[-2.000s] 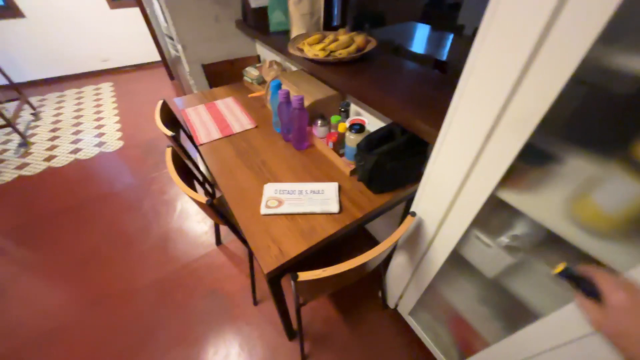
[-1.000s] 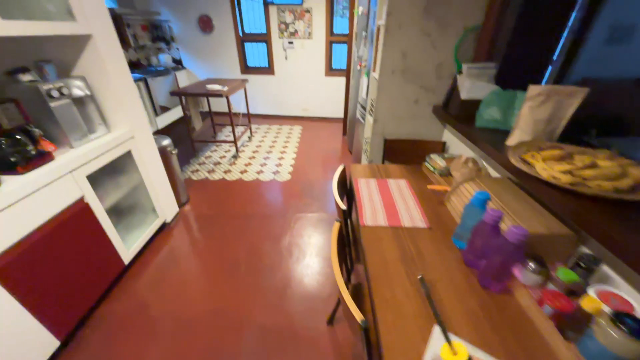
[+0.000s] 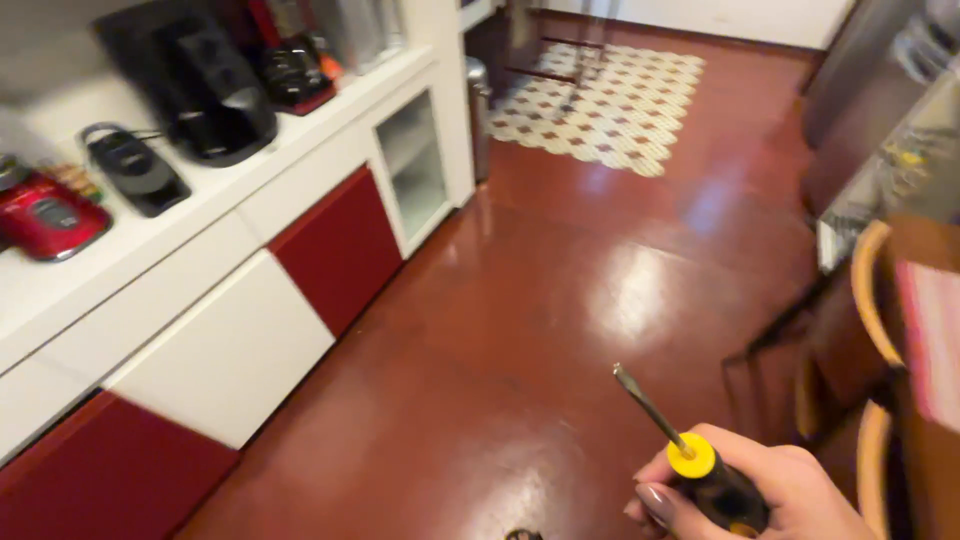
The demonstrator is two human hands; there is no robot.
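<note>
At the lower right of the head view, my right hand (image 3: 780,480) grips a screwdriver (image 3: 724,480) by its black handle, which has a yellow collar. The metal shaft points up and to the left over the red floor. No part of my left hand shows. A small dark object (image 3: 523,535), cut off by the bottom edge, is too partial to identify.
White and red cabinets (image 3: 225,352) line the left, with a black coffee machine (image 3: 214,120) and a red appliance (image 3: 56,214) on the counter (image 3: 225,180). Wooden chairs (image 3: 874,292) and a table edge with a striped placemat (image 3: 934,337) stand right. Patterned flooring (image 3: 600,105) lies beyond.
The view has swung left and down from the table to the cabinets and floor. The screwdriver remains in sight, and my right hand around its handle shows again.
</note>
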